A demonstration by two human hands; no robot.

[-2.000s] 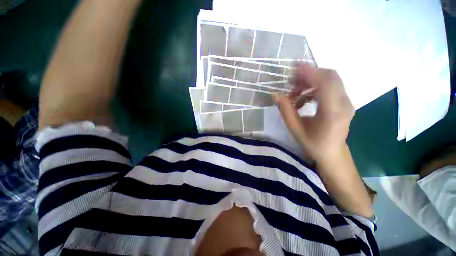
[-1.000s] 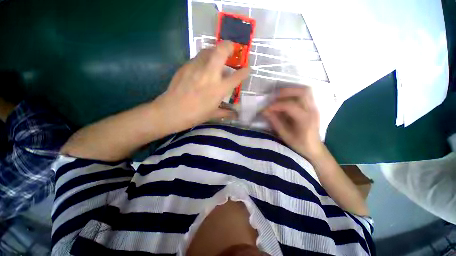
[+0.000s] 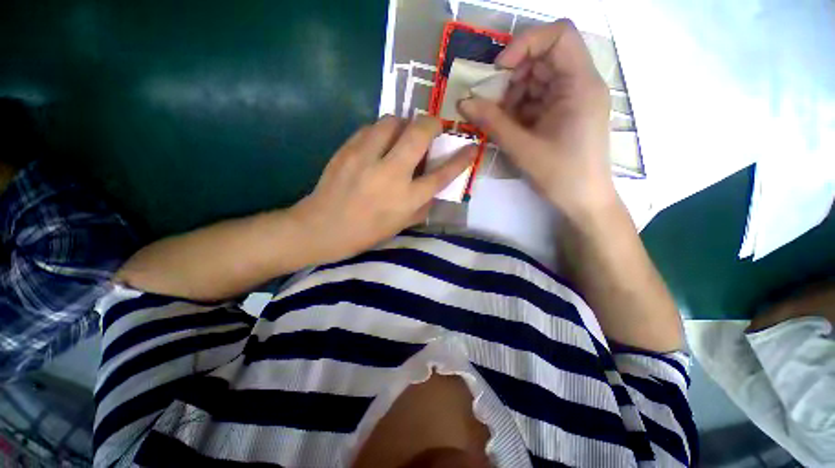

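Note:
A red-framed phone housing [image 3: 442,78] lies tilted on the die-cut sticker sheets [image 3: 412,46] in front of me. Its upper end shows a black window [image 3: 471,47]. A greyish film piece [image 3: 471,78] lies over the lower part of that window. My left hand [image 3: 380,178] holds the housing's near half, where a white area [image 3: 449,164] shows between thumb and fingers. My right hand [image 3: 549,114] pinches the film piece, with one corner lifted, over the window. The far right part of the housing is hidden behind my right fingers.
Bright white stacked sheets [image 3: 705,73] lie to the right, with an angled sheet edge [image 3: 778,215] beyond. Plain white backing [image 3: 513,206] lies near my belly. The bench [image 3: 229,101] is dark green. A person's plaid sleeve [image 3: 64,247] is at left, another person's pale sleeve [image 3: 806,366] at lower right.
The housing, absent two seconds ago, has come onto the sheets and shifted right. My right hand has moved from the near backing up to the window with a film piece.

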